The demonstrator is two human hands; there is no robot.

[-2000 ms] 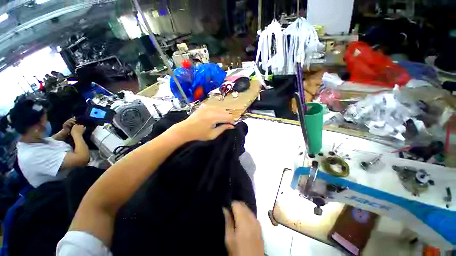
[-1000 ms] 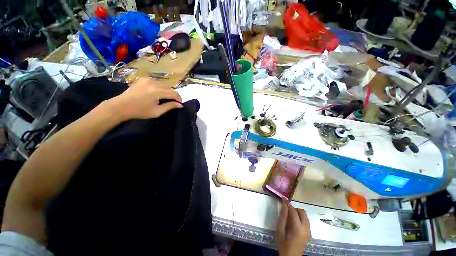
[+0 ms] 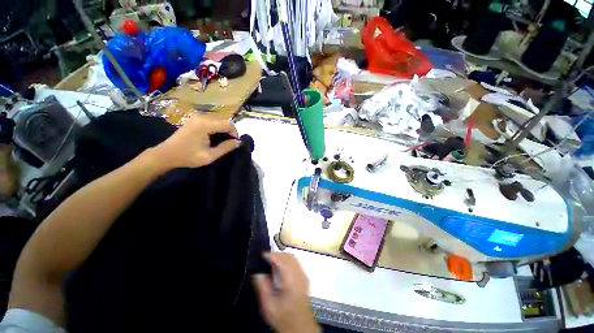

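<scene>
A large black garment piece [image 3: 176, 240] fills the left side and hangs over the table's front edge. My left hand [image 3: 198, 141] pinches its upper edge near the far corner. My right hand [image 3: 284, 293] is at the cloth's right edge near the table front, slightly blurred; a small dark thing shows between its fingers, and whether it grips the cloth is unclear. The sewing machine [image 3: 417, 218] marked JACK stands to the right of the cloth. A smartphone [image 3: 366, 240] with a lit pink screen lies under its arm.
Thread snips [image 3: 439, 294] lie on the white table [image 3: 339, 286] at the front right. An orange object [image 3: 459, 267] sits by the machine base. A green cup [image 3: 312, 125] stands behind the machine head. Behind lie a blue bag [image 3: 153, 57], scissors [image 3: 206, 73] and a red bag [image 3: 391, 51].
My right hand has moved from the phone's lower edge left to the cloth. The phone screen has turned brighter pink. My left hand stays at the cloth's upper edge.
</scene>
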